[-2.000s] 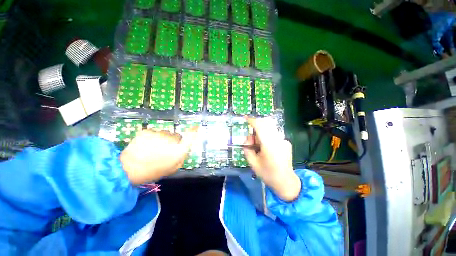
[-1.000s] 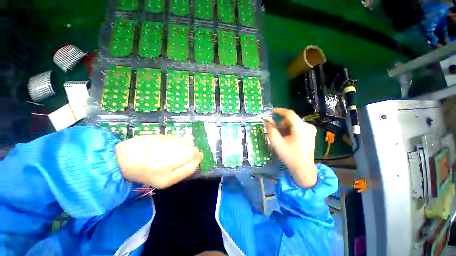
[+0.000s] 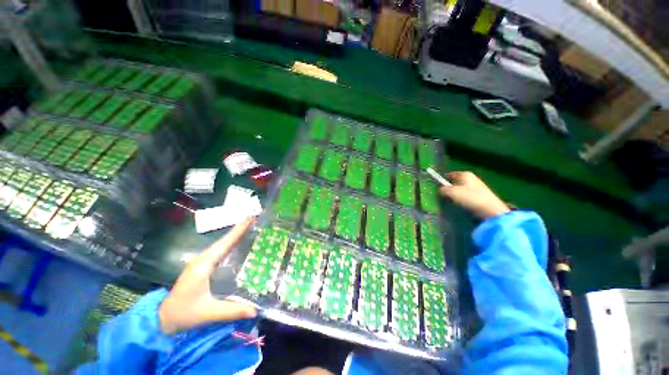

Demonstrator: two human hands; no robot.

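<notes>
A clear blister tray [image 3: 334,318] holds rows of green circuit boards [image 3: 348,217], one per pocket. My left hand [image 3: 194,293] grips the tray's near left corner, thumb at the near edge and fingers along the left side. My right hand [image 3: 473,194] is at the tray's right edge, towards the far end. A slim pale tool, which looks like tweezers [image 3: 439,176], sticks out from its fingers over the tray. The fingers' undersides are hidden.
Stacked blister trays with green boards [image 3: 110,117] stand at the left. White label sheets [image 3: 200,180], plain white strips [image 3: 220,217] and a dark red film piece [image 3: 260,174] lie left of the tray. A grey machine [image 3: 631,329] is at the lower right.
The view has swung left and up, bringing in the stacked trays. Both hands have left the near row of boards for the tray's sides. The board tilted up by my left hand is no longer raised.
</notes>
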